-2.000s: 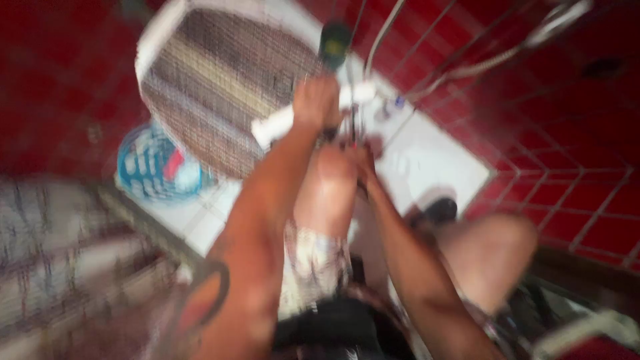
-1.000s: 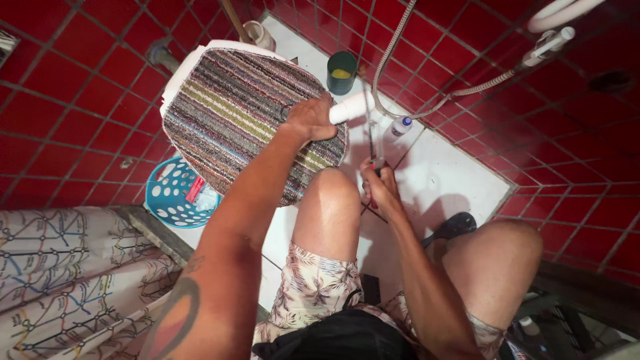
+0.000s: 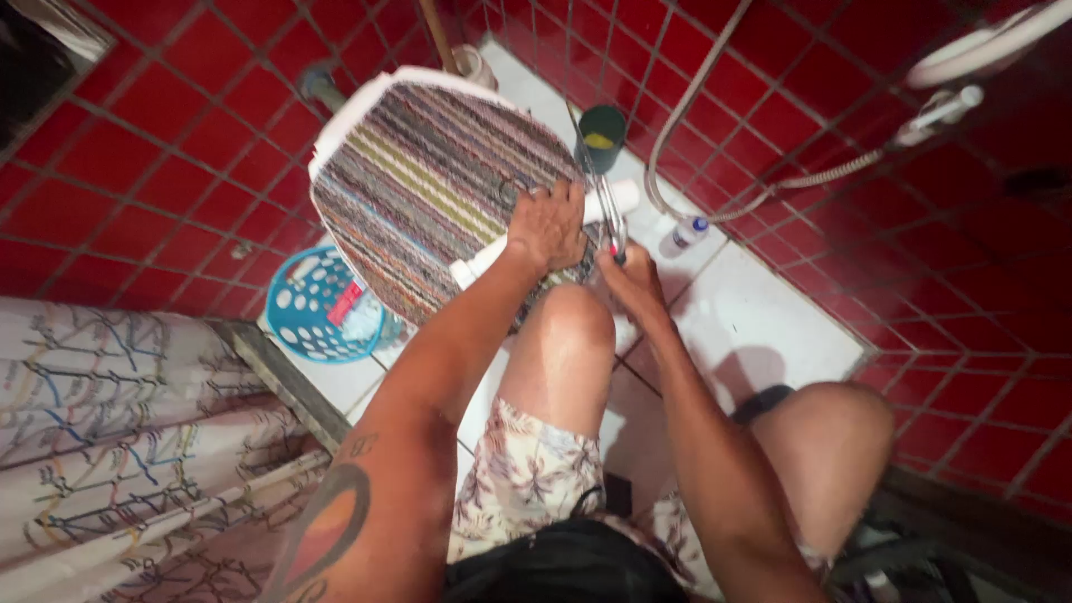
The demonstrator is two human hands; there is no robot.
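A white plastic pipe (image 3: 614,201) lies across a striped woven mat (image 3: 435,180), which covers a white-edged surface. My left hand (image 3: 548,222) presses on the pipe with its fingers wrapped over it. My right hand (image 3: 632,276) is closed around the handle of a metal-framed tool (image 3: 613,213), which looks like a hacksaw. The tool's frame crosses the pipe near its right end, just right of my left hand. Where the blade meets the pipe cannot be made out clearly.
A blue perforated basket (image 3: 289,331) stands at left, beside a shower curtain (image 3: 126,444). Beyond the mat are a dark green bucket (image 3: 601,138) and a small bottle (image 3: 689,230) on white floor tiles. A shower hose (image 3: 670,134) hangs along the red tiled wall.
My right hand and the tool have moved forward, up to the pipe. The pipe now shows on both sides of my left hand; a second ago only its right end did.
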